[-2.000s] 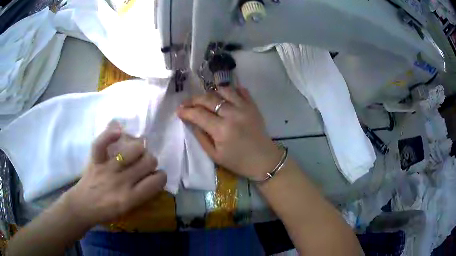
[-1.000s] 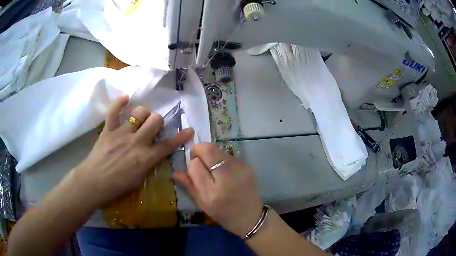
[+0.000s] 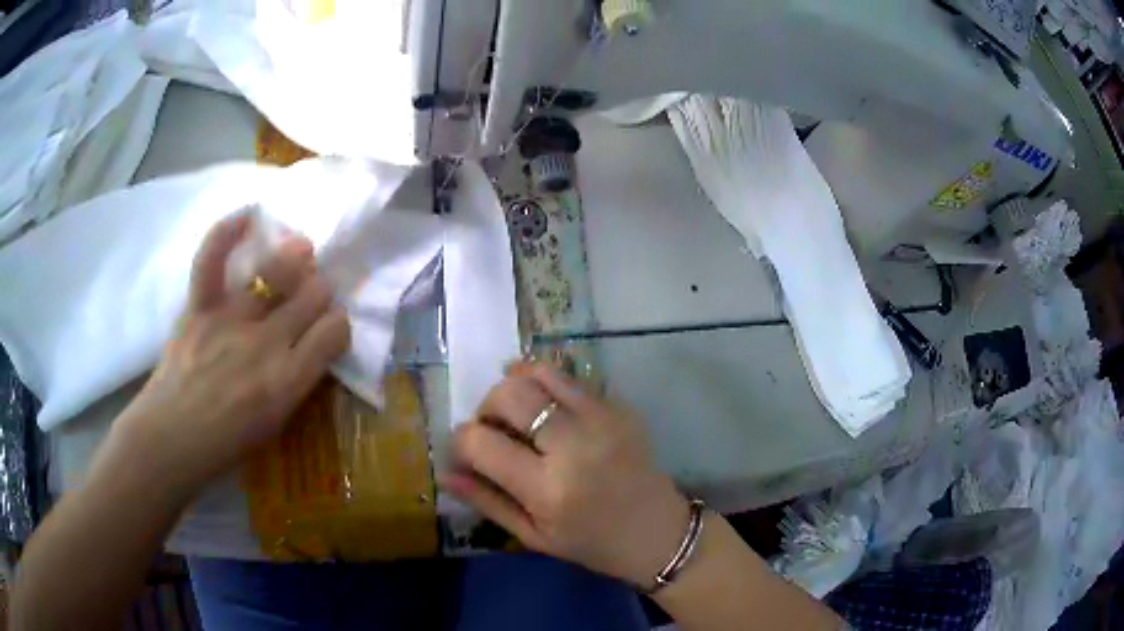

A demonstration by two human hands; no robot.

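Observation:
A white cut panel [image 3: 123,277] lies left of the needle, with a pointed flap hanging toward the table's front edge. My left hand [image 3: 253,333] pinches a fold of it between thumb and fingers. A white strip [image 3: 481,284] runs from under the presser foot [image 3: 444,185] toward me, separated from the panel by an open gap below the needle. My right hand [image 3: 549,462] is at the strip's near end, with fingers curled over it; the fingertips' grip is partly hidden.
The sewing machine [image 3: 789,62] spans the top. A strip bundle [image 3: 801,271] lies fanned right of the needle, with a small black-handled tool [image 3: 910,335] beside it. Yellow-orange tape [image 3: 345,475] covers the table front. More white pieces [image 3: 74,123] lie far left.
My left hand has moved left, drawing the panel's flap away from the strip and widening the gap. My right hand has moved slightly toward me along the strip.

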